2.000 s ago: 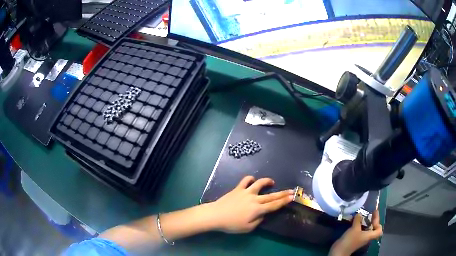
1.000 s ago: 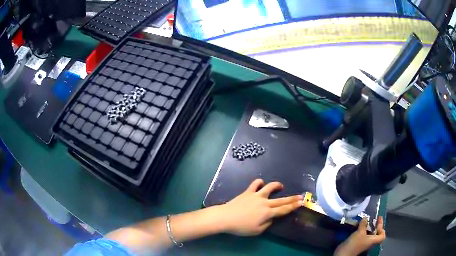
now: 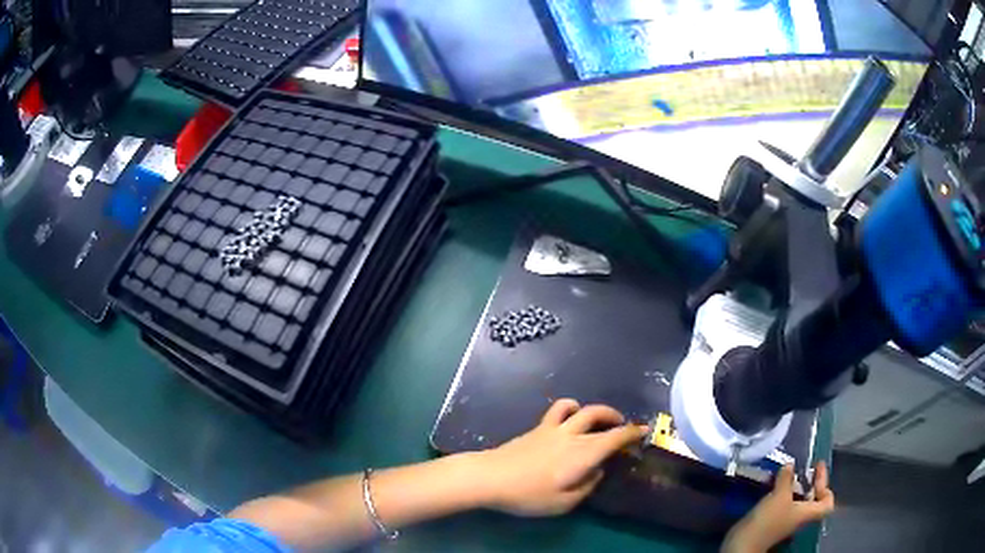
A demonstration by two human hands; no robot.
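Note:
A long narrow inspection strip (image 3: 691, 452) lies under the white ring light (image 3: 702, 405) of the video microscope, at the near edge of the black mat (image 3: 583, 367). Its yellowish left end shows; the ring light hides part of its middle. My left hand (image 3: 556, 462) holds the left end with its fingertips, the thumb side hidden from view. My right hand (image 3: 780, 516), partly cut off by the bottom edge, grips the right end between thumb and finger.
A pile of small dark-and-silver components (image 3: 524, 325) and a silver-grey plate or bag (image 3: 567, 257) lie on the mat. Stacked blister trays (image 3: 356, 173) stand left, with a component cluster (image 3: 259, 235) on top. A monitor (image 3: 648, 65) and the microscope's blue-banded barrel (image 3: 918, 259) stand beyond.
My left fingers are more bent at the strip's left end. The magnified picture on the monitor has shifted. The view has moved slightly; the trays and component piles look unchanged.

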